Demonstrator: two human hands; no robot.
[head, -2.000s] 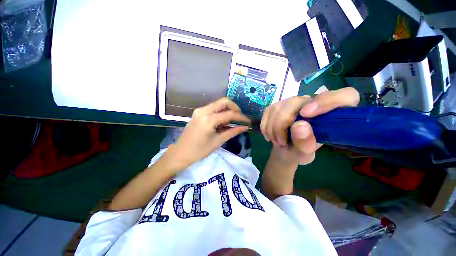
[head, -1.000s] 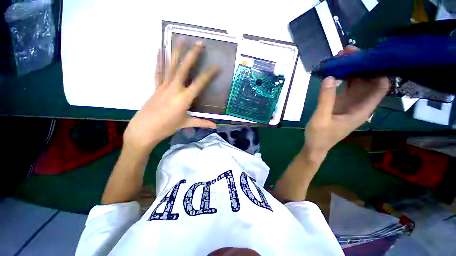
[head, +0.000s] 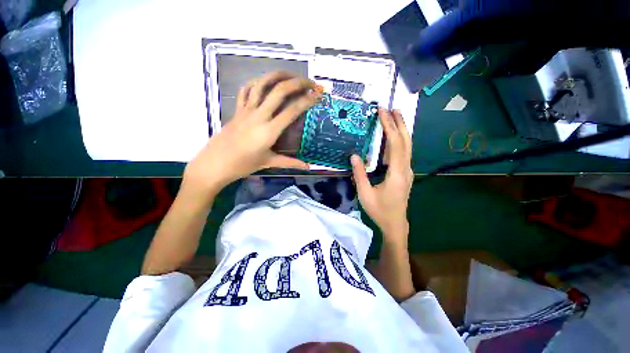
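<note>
The white housing [head: 213, 89] lies flat on the white sheet, with a grey-brown area in its left part. A green circuit board [head: 338, 131] lies in its right part. My left hand [head: 259, 124] is over the grey-brown area, bent fingertips at the board's upper left corner and thumb near its lower left corner. Whether it grips the board is unclear. My right hand [head: 388, 172] is at the housing's right side, thumb at the board's lower right corner and fingers along the right rim. The blue electric screwdriver [head: 476, 27] hangs at the upper right, blurred, out of my hands.
White work sheet [head: 138, 83] under the housing. Dark flat modules [head: 407, 45] lie at the upper right. A white-fronted metal box [head: 587, 89] stands at the right, with thin loops [head: 468, 143] nearer. A crinkled clear bag [head: 38, 69] is at the left. A black cable crosses the right bench edge.
My right hand has let go of the screwdriver and moved left to the housing. The screwdriver has swung up and away. My left hand has moved right, from the grey-brown area to the board's edge.
</note>
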